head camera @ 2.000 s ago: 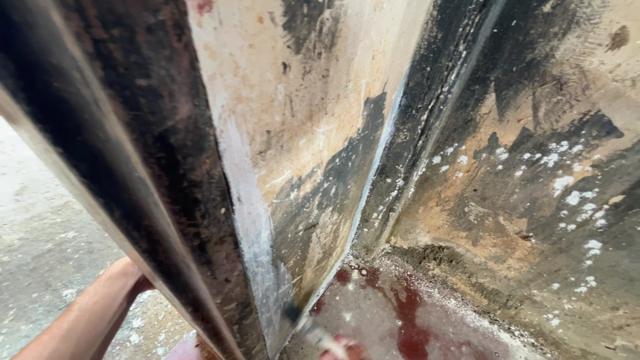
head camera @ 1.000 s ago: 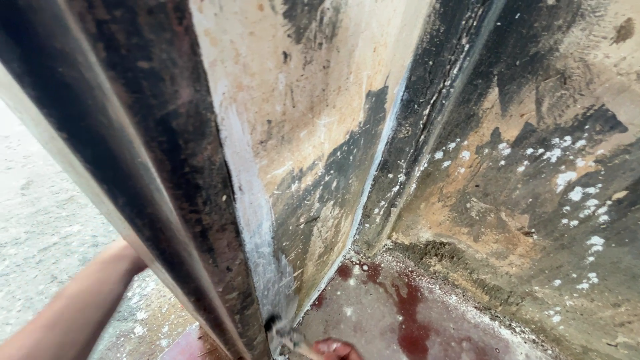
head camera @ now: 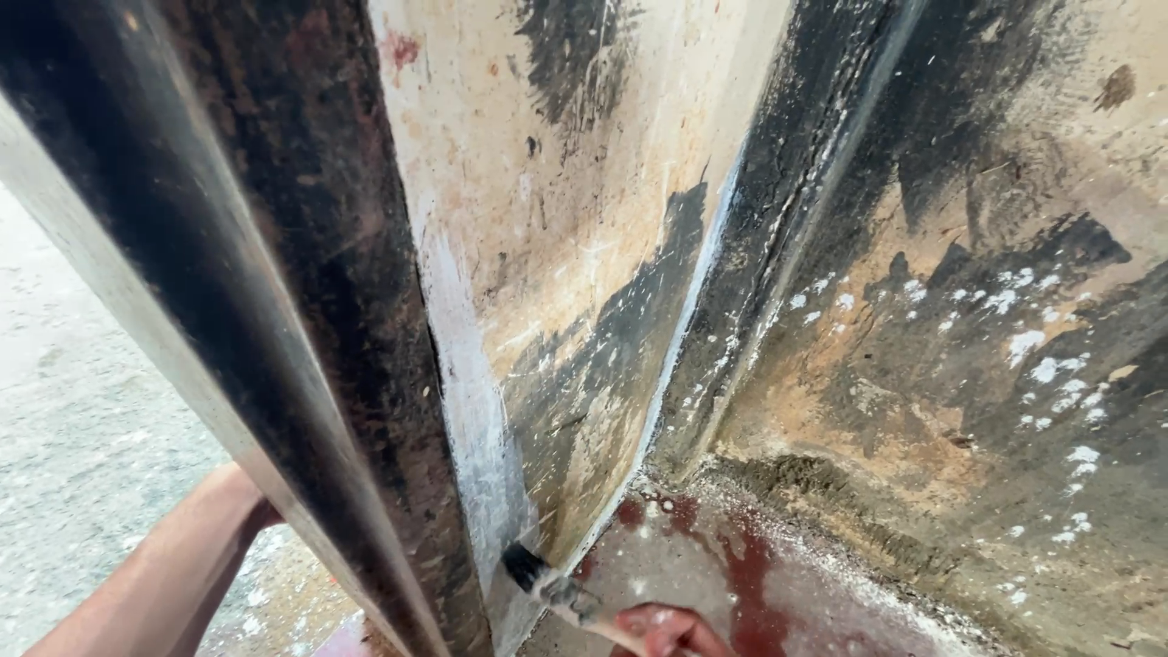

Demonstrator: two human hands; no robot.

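Observation:
My right hand [head camera: 671, 630], at the bottom edge, holds a paintbrush [head camera: 584, 610] by its handle. The brush's dark bristles touch the low end of a narrow wall panel [head camera: 584, 301], beside a strip of whitish paint [head camera: 474, 411] that runs along the panel's left edge. On the left, my left forearm [head camera: 173, 566] reaches behind a dark metal door frame [head camera: 338, 274]; the hand itself is mostly hidden by the frame, so its fingers cannot be seen.
A stained wall [head camera: 985, 365] with white splashes stands on the right and meets the panel at a dark corner post [head camera: 730, 310]. Red paint stains mark the concrete floor [head camera: 684, 584]. Beyond the frame lies a pale, speckled floor [head camera: 91, 392].
The brush and my right hand have shifted slightly, and the bristles now show higher on the panel than one second ago. My left arm still reaches behind the frame.

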